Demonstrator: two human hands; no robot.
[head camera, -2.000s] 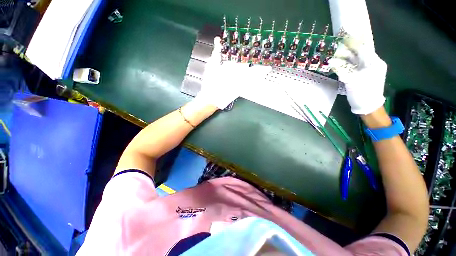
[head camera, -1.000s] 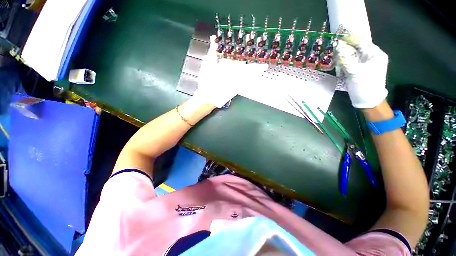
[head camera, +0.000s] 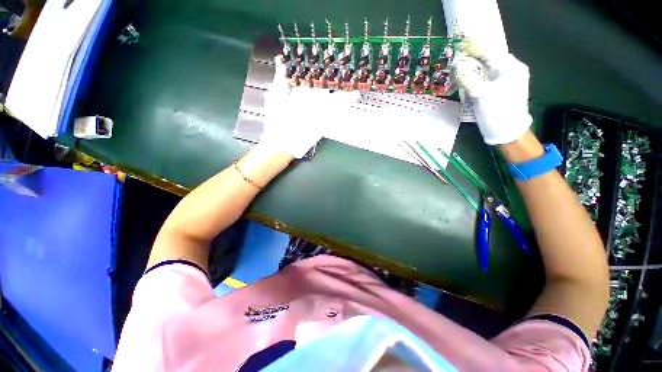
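A PCB panel (head camera: 366, 64), a green strip with pins along its far edge and dark and copper parts, is held over the bench between my gloved hands. My left hand (head camera: 290, 120) is closed on its left end, from the near side. My right hand (head camera: 490, 91) grips its right end, with bare-looking fingertips. A white printed sheet (head camera: 392, 127) lies below the panel. Blue-handled side cutters (head camera: 485, 229) lie to the right, next to thin green edge strips (head camera: 464, 171) and thin silver tweezers (head camera: 423, 161).
A brown-grey sectioned block (head camera: 252, 99) lies partly under my left hand. A black compartment tray (head camera: 613, 116) with small boards stands at the right. A small white holder (head camera: 93, 127), a clipboard (head camera: 72, 94) and a blue box (head camera: 58, 254) are at the left.
The whole view has shifted, so the bench and hands appear further left. Both hands keep hold of the panel, whose tilt has changed slightly.
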